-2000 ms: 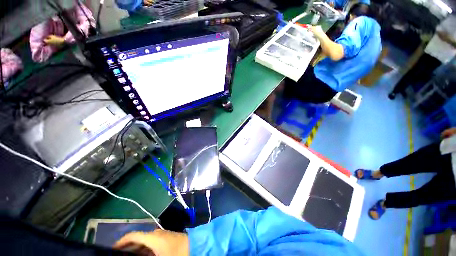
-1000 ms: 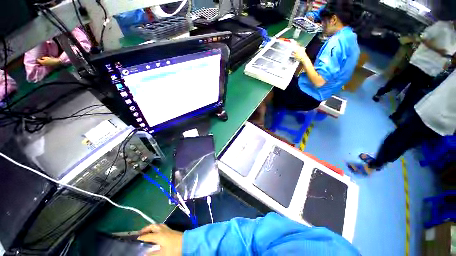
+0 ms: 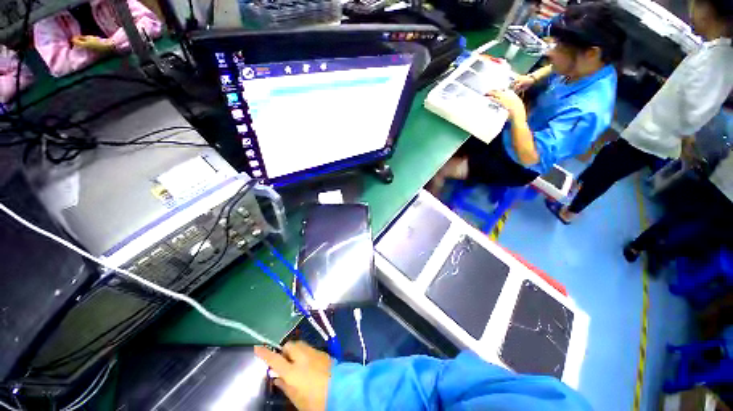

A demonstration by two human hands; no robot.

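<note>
A black glossy tablet [image 3: 197,381] lies at the bottom left, cut off by the frame's lower edge. My right hand [image 3: 304,376], bare with a blue sleeve, holds its right edge with the fingertips over the corner. A white cable [image 3: 173,295] runs from the left to this hand; its end is hidden. My left hand is not in view. Another dark tablet [image 3: 336,255] lies on the bench below the monitor, a white plug [image 3: 358,315] close to its lower edge. Blue cables [image 3: 281,281] pass beside it.
A white foam tray [image 3: 500,301] with three tablets is right of the bench. A monitor [image 3: 325,116] stands behind, a grey test instrument [image 3: 153,209] at left. A seated person in blue [image 3: 575,112] works at another white tray [image 3: 474,120]. A person in white [image 3: 675,104] stands in the aisle.
The tablet at bottom left shows more of its glossy face, and the holder frame seen there earlier is out of sight. My right hand has shifted right in the picture. The aisle person has moved.
</note>
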